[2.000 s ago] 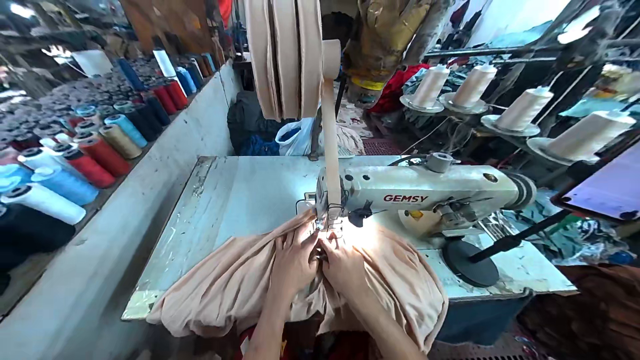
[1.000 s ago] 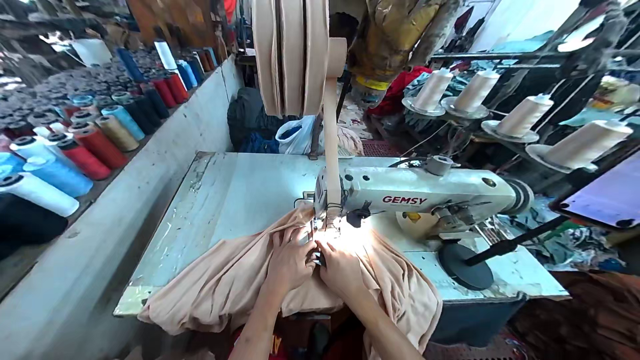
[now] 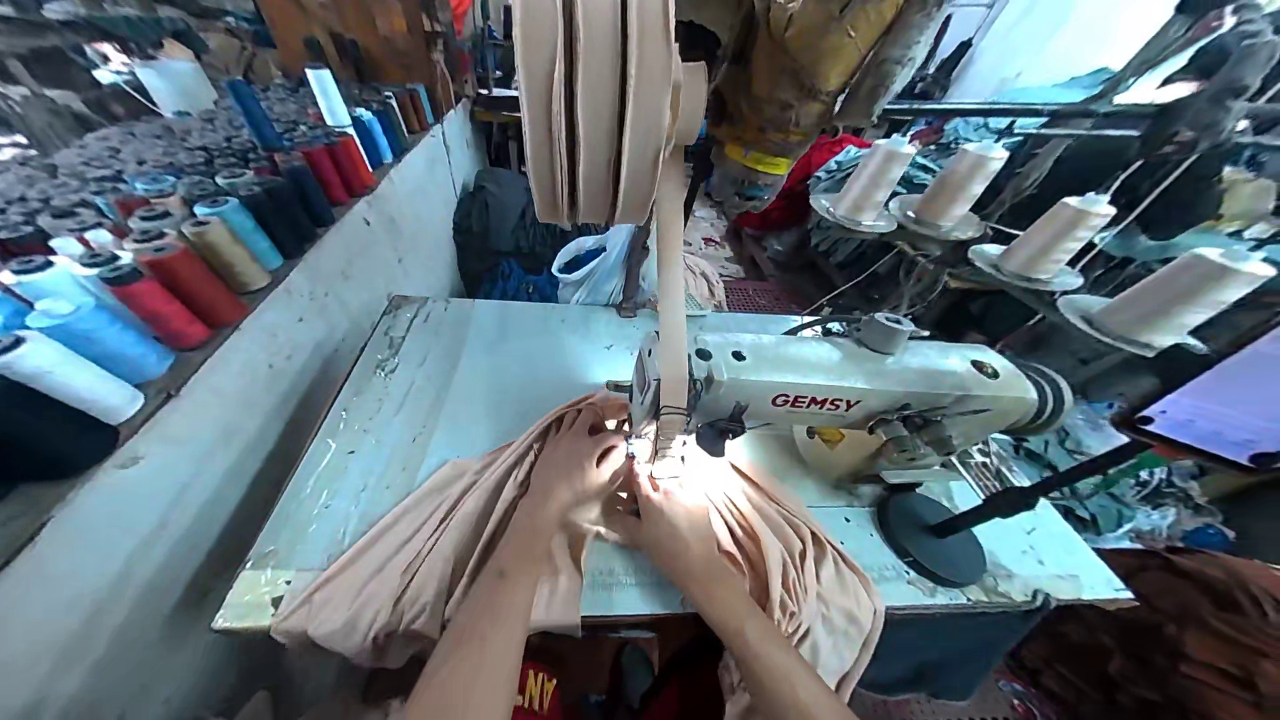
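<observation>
A white Gemsy sewing machine [image 3: 860, 385] stands on the worktable, its needle area brightly lit. Beige fabric [image 3: 430, 550] lies bunched on both sides of the needle area and hangs over the front edge. My left hand [image 3: 575, 460] grips the fabric just left of the presser foot. Close in front of the foot, my right hand [image 3: 670, 520] holds the fabric too, its fingertips partly lost in glare. A beige fabric strip [image 3: 671, 290] runs down from large hanging rolls [image 3: 600, 110] into the machine's front.
Colored thread spools [image 3: 190, 280] crowd a ledge behind a low wall [image 3: 330, 270] on the left. Cream thread cones [image 3: 1055, 235] sit on a stand at the right. A phone [image 3: 1220, 400] on a holder with a round black base [image 3: 930, 538] stands by the machine.
My hands have moved a little apart, and a gap in the fabric now shows the table between my forearms. My left hand sits further left of the foot than before.
</observation>
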